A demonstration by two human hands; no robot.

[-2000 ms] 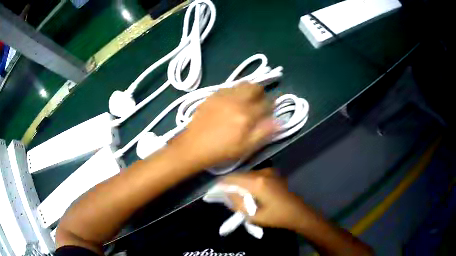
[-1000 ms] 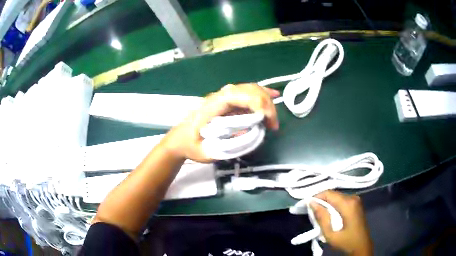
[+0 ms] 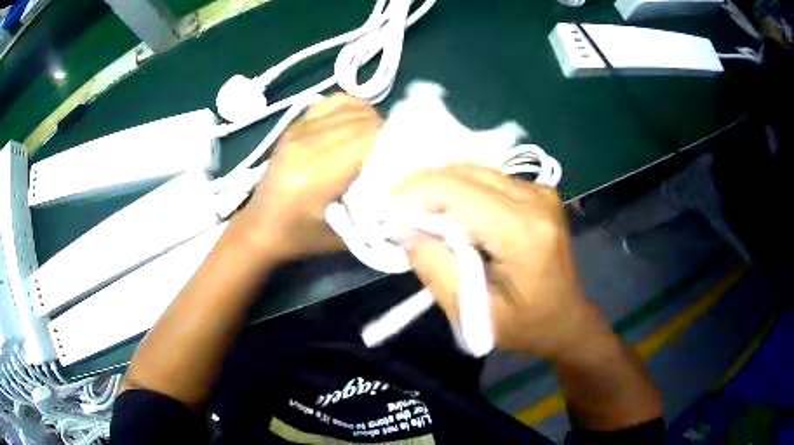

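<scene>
My left hand (image 3: 318,169) is closed around a white coiled cord bundle (image 3: 374,248), whose loops show below its fingers. My right hand (image 3: 501,248) grips a white wiping cloth (image 3: 431,139) that spreads over the bundle. Narrow white ends hang below my right hand. The hands are close together over the bench's near edge, and the cloth hides part of the coil. Three white power strips (image 3: 126,161) lie side by side at the left. A plug (image 3: 241,98) and its coiled cord (image 3: 374,65) lie beyond my left hand.
Another cord coil (image 3: 533,163) lies behind my right hand. A power strip with a dark band (image 3: 635,50) lies at the upper right, with part of another beyond it. A strip stands crosswise at the far left (image 3: 19,235), with tangled cords (image 3: 65,404) hanging below.
My right hand has risen from the bench edge to meet my left hand, and the cloth now spreads over the coil. The view has tilted and shifted; the bottle is mostly out of view.
</scene>
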